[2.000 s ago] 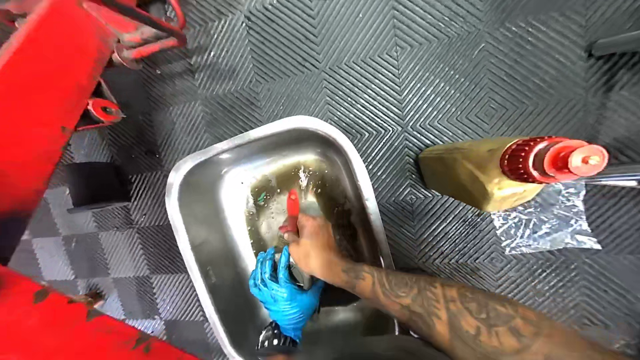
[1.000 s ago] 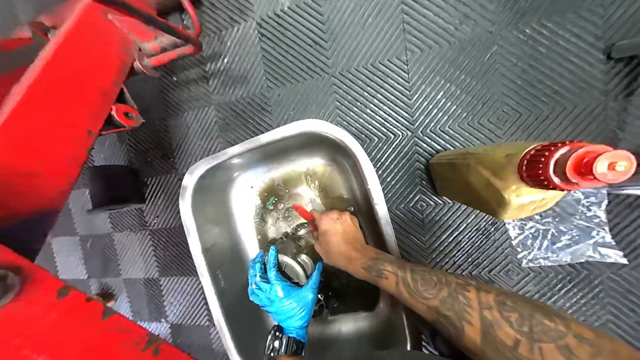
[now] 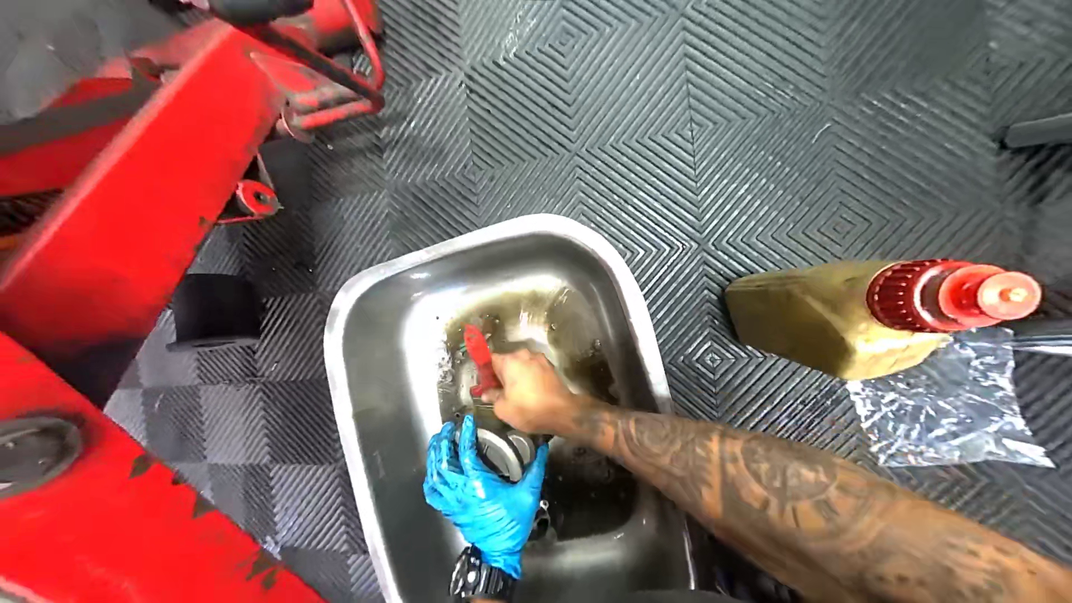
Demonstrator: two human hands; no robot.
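Note:
A stainless steel basin (image 3: pixel 368 419) holds shallow dark, oily liquid. Over it, my left hand (image 3: pixel 486 494), in a blue glove, grips a round metal part (image 3: pixel 500 455) by its sides. My bare right hand (image 3: pixel 529 392) is closed on the red handle (image 3: pixel 479 352) of a tool, probably a brush, whose working end is hidden beside the metal part. Below my left hand, a small metal piece (image 3: pixel 543 519) lies in the liquid.
A gold plastic bottle with a red cap (image 3: pixel 821 314) and a clear plastic bag (image 3: pixel 950 402) are right of the basin. Red metal machinery (image 3: pixel 142 201) stands at the left, near a black block (image 3: pixel 216 308). Ribbed black tiles (image 3: pixel 620 109) cover the floor.
The red handle has swung from pointing left to a steeper slant. The metal part stays in my left hand.

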